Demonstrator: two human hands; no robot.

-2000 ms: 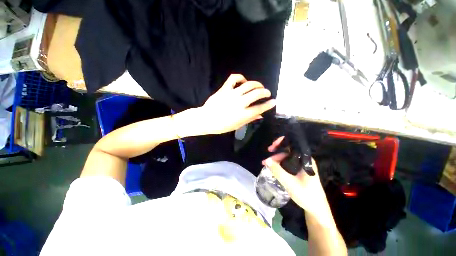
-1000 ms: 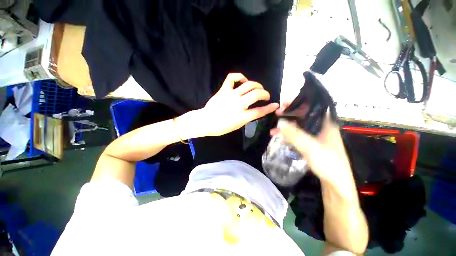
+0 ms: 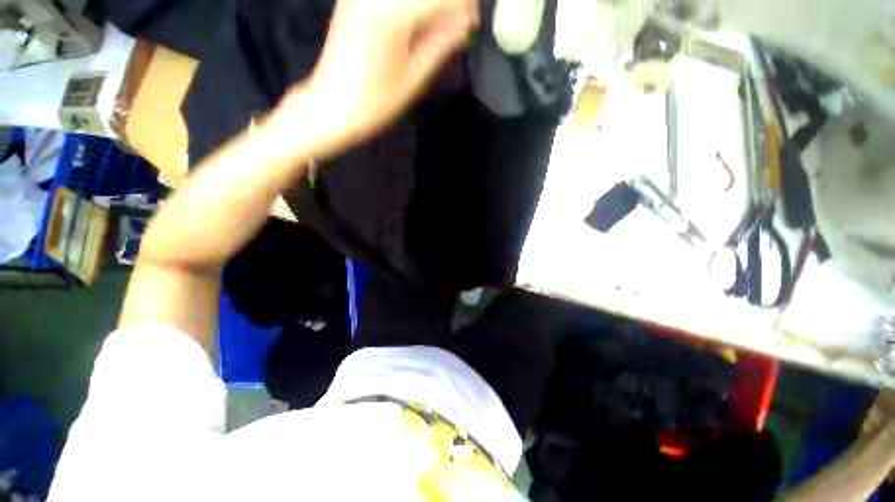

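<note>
My left hand (image 3: 417, 44) is blurred at the top centre, over the black garment cloth (image 3: 373, 196) and beside a dark machine part with a pale rounded end (image 3: 517, 22). Its fingers are bent; whether they grip cloth is unclear. My right hand is cut off by the right edge; only the forearm (image 3: 859, 466) shows, with a silvery item above it at the edge. The black cloth hangs from the table to my lap. Small open snips (image 3: 669, 211) lie beside a small black scrap (image 3: 611, 206).
Fabric scissors (image 3: 767, 260) lie right of the snips, with long thin tools behind. The pale machine head (image 3: 854, 167) fills the upper right. Below the table edge (image 3: 638, 314) is a red crate (image 3: 754, 392) with black pieces. A blue bin (image 3: 240, 348) stands left of my lap.
My left hand has moved up and forward from the table's front edge. My right hand, earlier holding a black piece near the middle, has swung out to the right. The view has shifted.
</note>
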